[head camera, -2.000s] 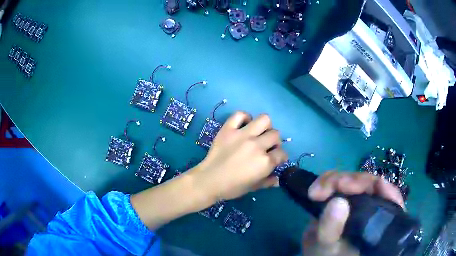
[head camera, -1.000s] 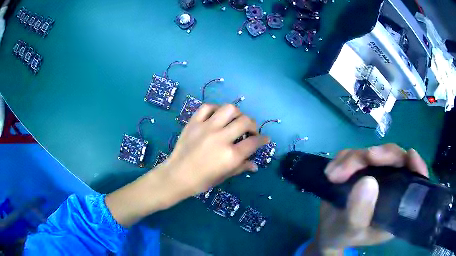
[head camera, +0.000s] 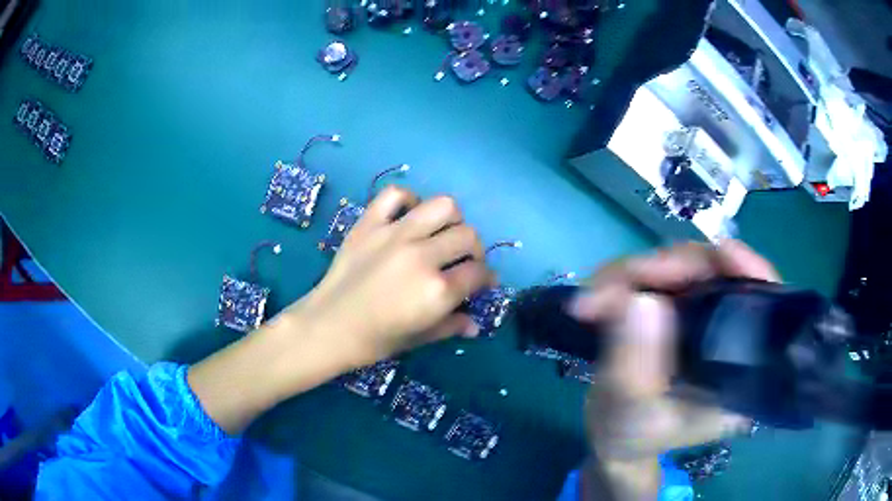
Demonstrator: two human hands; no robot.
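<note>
My left hand (head camera: 406, 279) is bent over the rows of modules, thumb and a finger at the left edge of a circuit board (head camera: 488, 309). My right hand (head camera: 675, 342) grips a thick black electric screwdriver (head camera: 748, 342), held nearly level and blurred. Its tip is beside that board's right edge; contact cannot be told. Other square modules with short leads lie around, one at the upper left (head camera: 292, 193) and one at the left (head camera: 242, 302). Boards without visible leads lie below, one in front (head camera: 471, 434). My left hand hides part of the rows.
Dark round holders with leads (head camera: 468, 49) are heaped at the back. A white and grey screw feeder (head camera: 626, 137) stands at the back right, with crumpled white plastic (head camera: 846, 127) behind it. Two board strips (head camera: 57, 63) lie far left on the green mat (head camera: 176, 117).
Both hands have moved left over the modules compared with two seconds ago. The screwdriver tip has left the board at the right and is now closer to the board by my left hand.
</note>
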